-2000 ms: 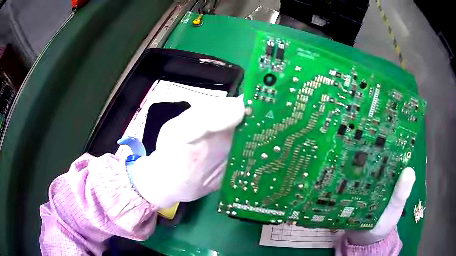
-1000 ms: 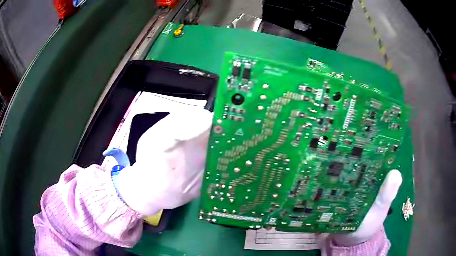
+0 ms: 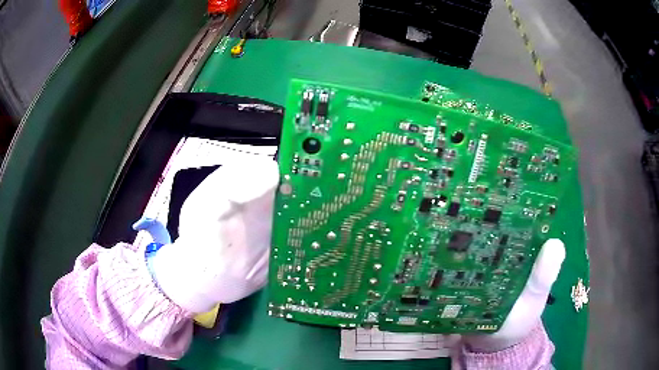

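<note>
A green circuit board (image 3: 390,217) is held up and slightly tilted above the green mat, its face with solder points and small black chips towards me. My left hand (image 3: 224,235), in a white glove with a light blue wrist strap (image 3: 153,237), grips its left edge; the fingertips are hidden behind the board. My right hand (image 3: 531,296), also white-gloved, holds the lower right corner, thumb along the right edge and the other fingers hidden. A printed grid sheet (image 3: 390,345) lies partly hidden under the board's lower edge.
A black tray (image 3: 209,112) at left holds white paper (image 3: 231,150) and a black slab (image 3: 186,186). Another board (image 3: 477,107) shows partly behind the held one. A dark green conveyor (image 3: 72,123) curves along the left. Black crates (image 3: 426,29) stand behind the mat (image 3: 325,61).
The held board and both hands have shifted left in the view, together with the tray and mat. More of the board behind shows at the top. Both hands keep their hold.
</note>
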